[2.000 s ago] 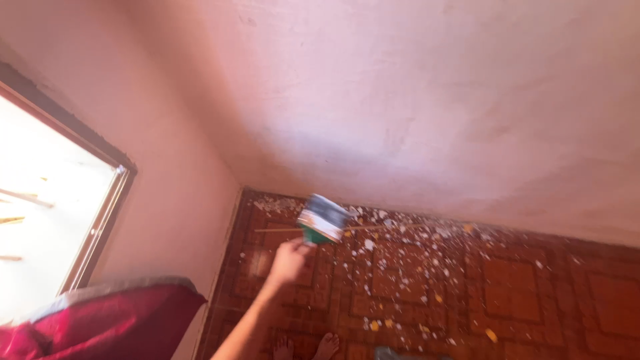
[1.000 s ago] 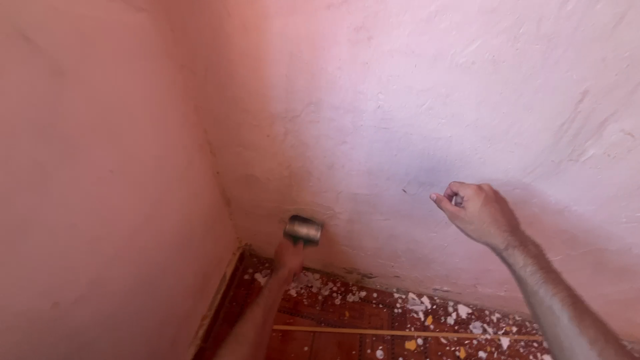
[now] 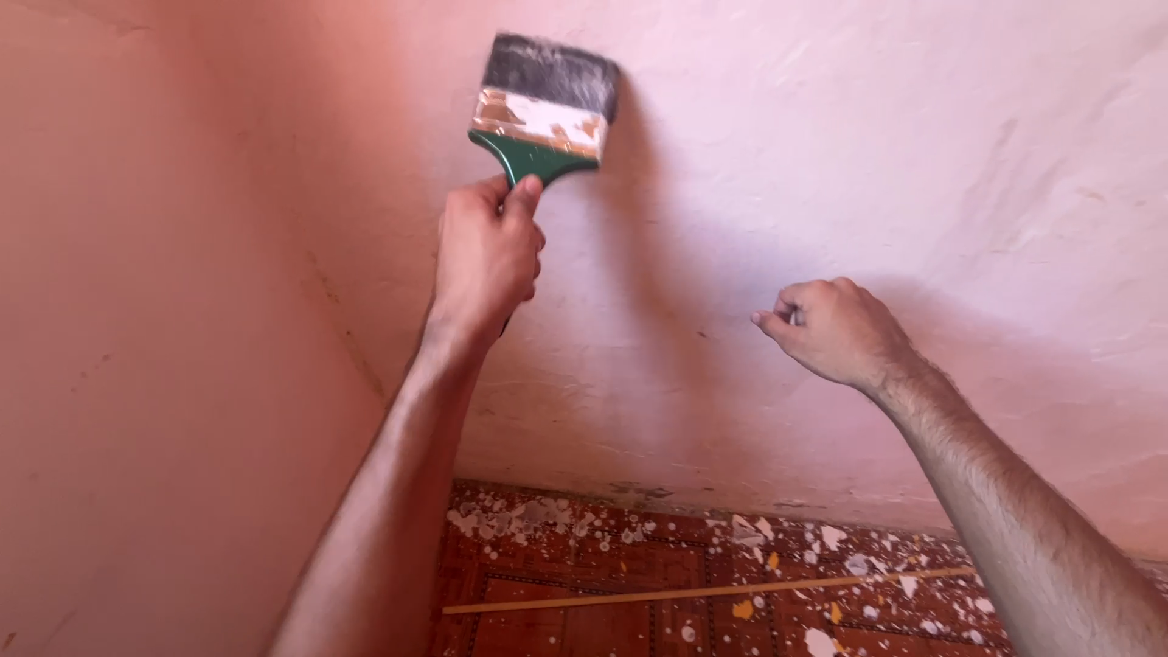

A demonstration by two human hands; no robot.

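Observation:
My left hand (image 3: 488,251) grips the green handle of a wide paintbrush (image 3: 546,105), its dark bristles pointing up and dusted with white. The brush's metal band is marked with white and brown. Bristles and wall are close together; whether they touch is not certain. To the right, my right hand (image 3: 835,330) is held near the pinkish plaster wall (image 3: 730,201) with curled fingers, thumb and forefinger close together. Whether something small lies inside that hand cannot be told.
A second wall (image 3: 164,383) meets the first in a corner at the left. Below, the reddish patterned floor (image 3: 593,630) bears many white and some yellow flakes. A thin wooden strip (image 3: 675,595) lies across it.
Since one second ago, my left hand has risen with the brush from low by the corner to high on the wall. My right hand, unseen two seconds ago, stays near the wall. The view has shifted.

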